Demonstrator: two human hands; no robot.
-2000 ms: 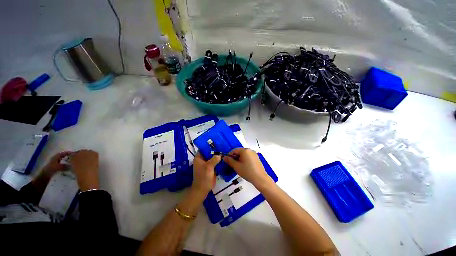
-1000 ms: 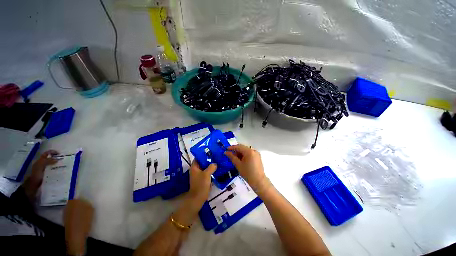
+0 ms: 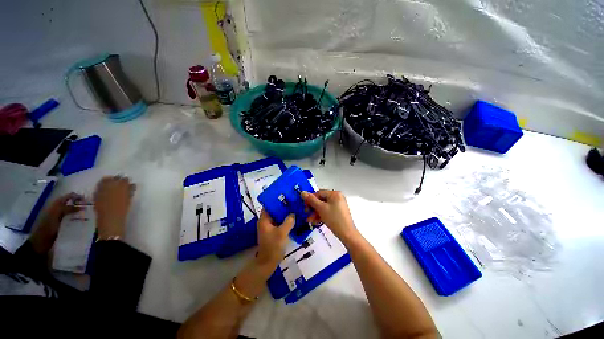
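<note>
A blue blister tray [image 3: 277, 196] is held tilted above the retail boxes at the middle. My left hand [image 3: 273, 233] grips its lower left edge with the thumb on top. Two cable connectors [image 3: 283, 198] with silvery tips lie in the tray's recesses. My right hand [image 3: 329, 210] has its fingertips at the right connector; whether they grip it or press on it cannot be told. The cable's lower part is mostly hidden by my hands. Printed retail boxes [image 3: 201, 210] lie under and left of the tray.
A teal basin [image 3: 291, 148] and a grey basin [image 3: 381, 156] heaped with black cables stand behind. Nested trays [image 3: 493, 127] are at the back right. Another blue tray [image 3: 440, 257] and clear plastic pieces [image 3: 506, 222] lie right. A co-worker's hands [image 3: 114, 204] hold a box at left.
Both connectors now lie side by side in the tray; two seconds ago my fingers held one low on it. My right fingers have shifted slightly onto the right connector. The co-worker's hand moved up to the box.
</note>
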